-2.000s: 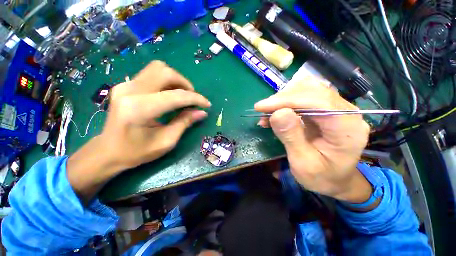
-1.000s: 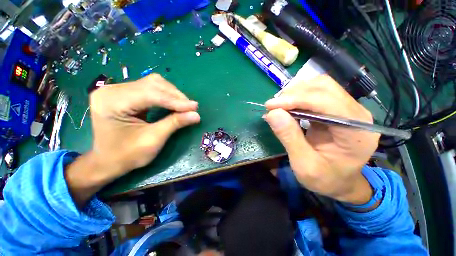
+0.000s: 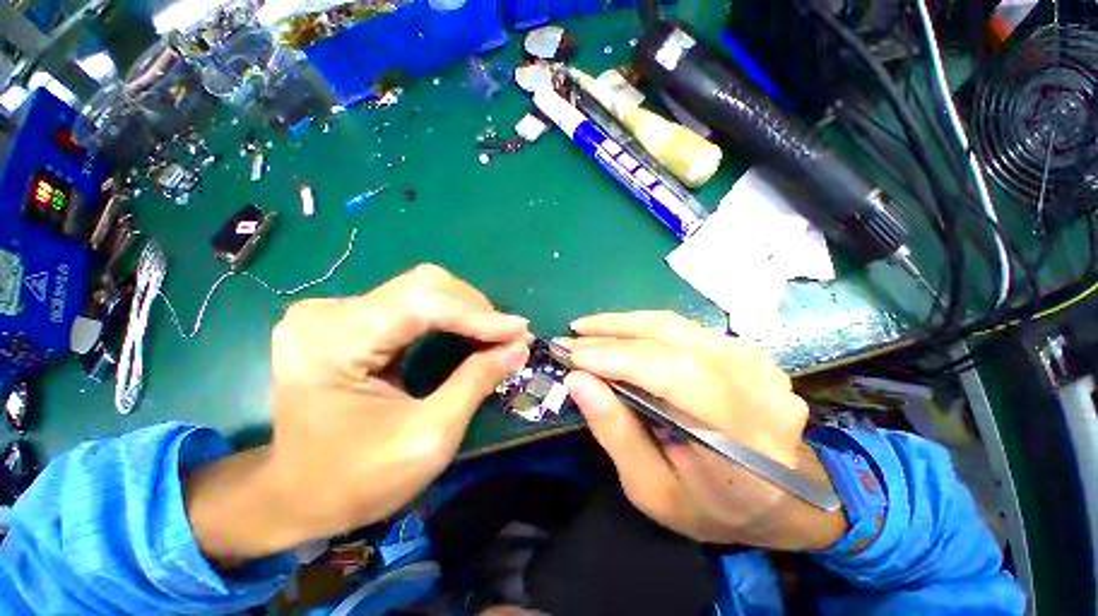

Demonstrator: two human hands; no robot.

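The round, coin-sized watch module [image 3: 537, 397] with pale and silver patches lies near the front edge of the green mat, between my hands. My right hand [image 3: 686, 421] holds the silver tweezers [image 3: 722, 448]; their tips are at the module's upper edge, and my right fingertips touch its right side. My left hand [image 3: 373, 397] has thumb and index finger pinched together at the module's upper left. Whether something tiny is between those fingertips cannot be seen. Part of the module is hidden by my fingers.
A blue-white marker [image 3: 620, 165], a cream-handled tool [image 3: 668, 142], white tissue [image 3: 753, 247] and a black electric screwdriver [image 3: 771, 126] lie at upper right. A wired black unit [image 3: 242, 234] and a white cable bundle [image 3: 140, 331] lie left, beside a blue box [image 3: 46, 229].
My right hand has moved left and down with the tweezers to the module. My left hand has moved down and right to it. The wired unit and the tissue are now uncovered.
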